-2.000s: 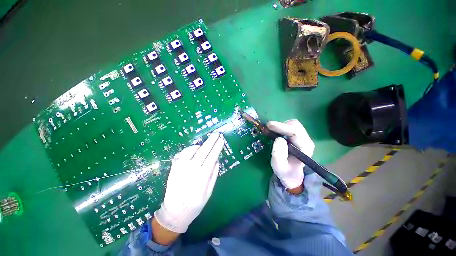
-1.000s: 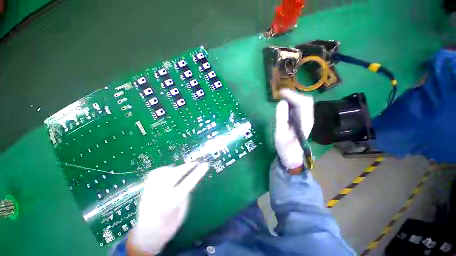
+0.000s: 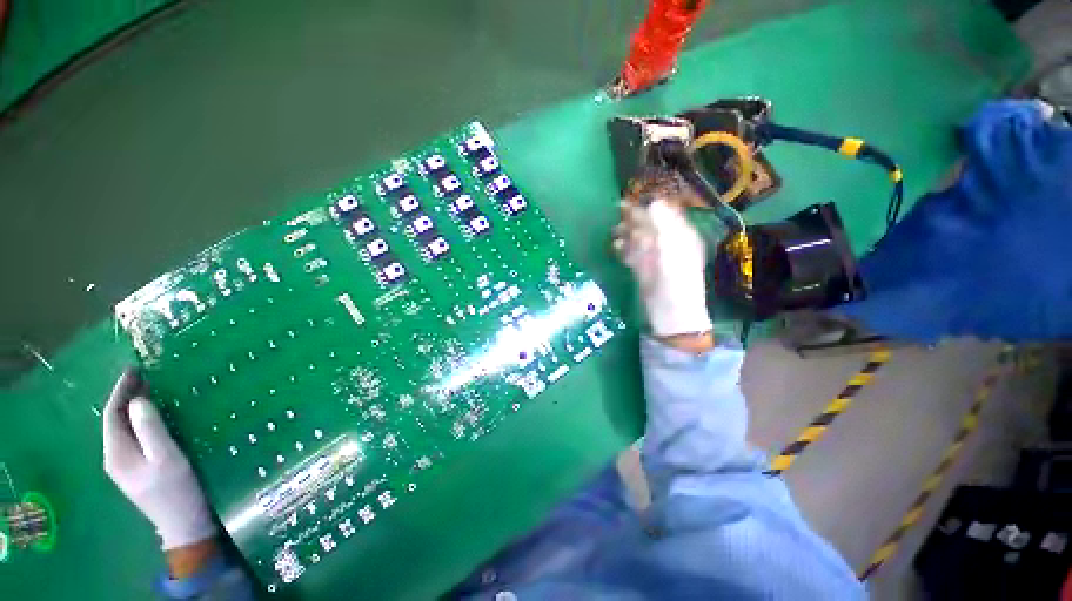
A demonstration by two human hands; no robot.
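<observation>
The green circuit board [image 3: 353, 352] lies at a slant on the mat, its black square-bodied parts [image 3: 408, 203] at the upper end. My left hand [image 3: 153, 464], in a white glove, is at the board's left edge, fingertips against it; whether it grips the edge is unclear. My right hand [image 3: 670, 270], also gloved, is right of the board, just below the iron stand [image 3: 641, 153]; its fingertips are blurred. The soldering iron's yellow-marked end [image 3: 742, 256] shows beside this hand, against the black round housing [image 3: 805, 261]. Whether my right hand still holds the iron is unclear.
The solder spool [image 3: 26, 522] sits at the far left edge. A yellow ring [image 3: 723, 164] is at the stand, with a blue cord [image 3: 811, 139] leading right. A red-wrapped post [image 3: 661, 45] stands at the top. Another person's blue sleeve [image 3: 964, 258] is at the right.
My left hand has moved left, off the board's middle to its left edge. My right hand has moved from the board's right end up to the stand. The solder wire no longer crosses the board.
</observation>
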